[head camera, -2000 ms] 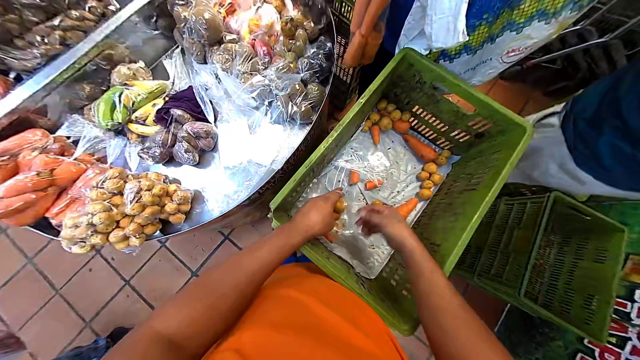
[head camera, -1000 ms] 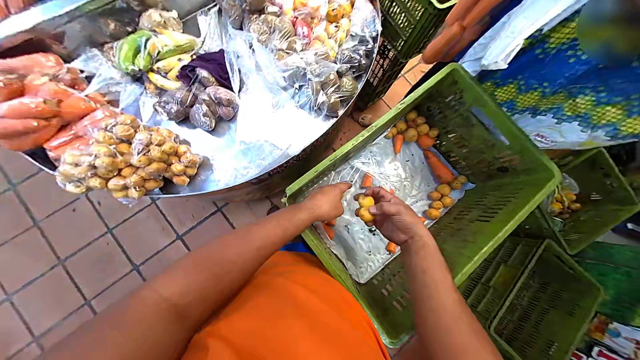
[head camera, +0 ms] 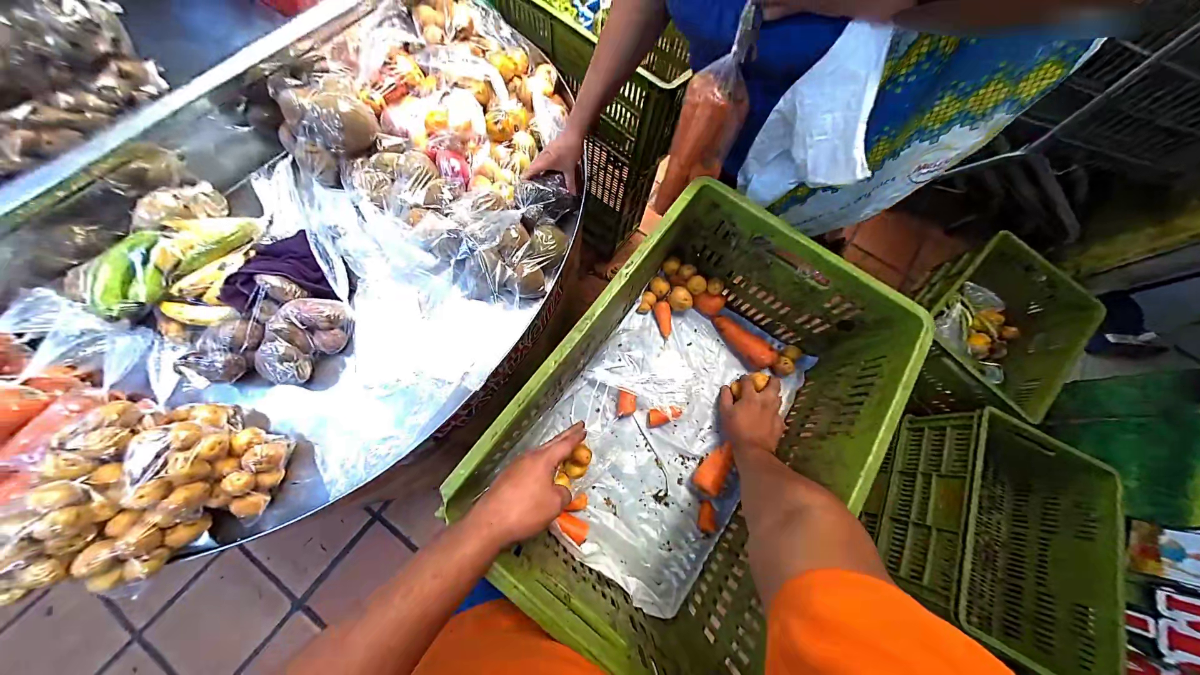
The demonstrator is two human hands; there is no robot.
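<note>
A green plastic crate (head camera: 900, 375) stands before me, with a clear plastic sheet (head camera: 609, 469) on its bottom. My left hand (head camera: 530, 487) curls around several small yellow potatoes (head camera: 577, 459) near the crate's left side. Over at the right, my right hand (head camera: 753, 417) has its fingertips on small potatoes (head camera: 757, 381); whether it grips them is unclear. Carrot pieces (head camera: 626, 403) and dirt lie between the hands. A whole carrot (head camera: 745, 342) rests toward the far side, beside a group of small potatoes (head camera: 681, 298). Another carrot piece (head camera: 713, 471) is near my right wrist.
On the left, a metal display table (head camera: 412, 441) bears bagged potatoes (head camera: 178, 478), bananas (head camera: 197, 309) and other bagged produce. Another person's hand (head camera: 561, 159) touches a bag at its edge. A bag of carrots (head camera: 705, 122) hangs beyond the crate. More green crates (head camera: 1050, 534) stand at the right.
My hands were close together over the middle of the crate and are now apart, the right one farther right. Another person's hand has come to the display table's edge.
</note>
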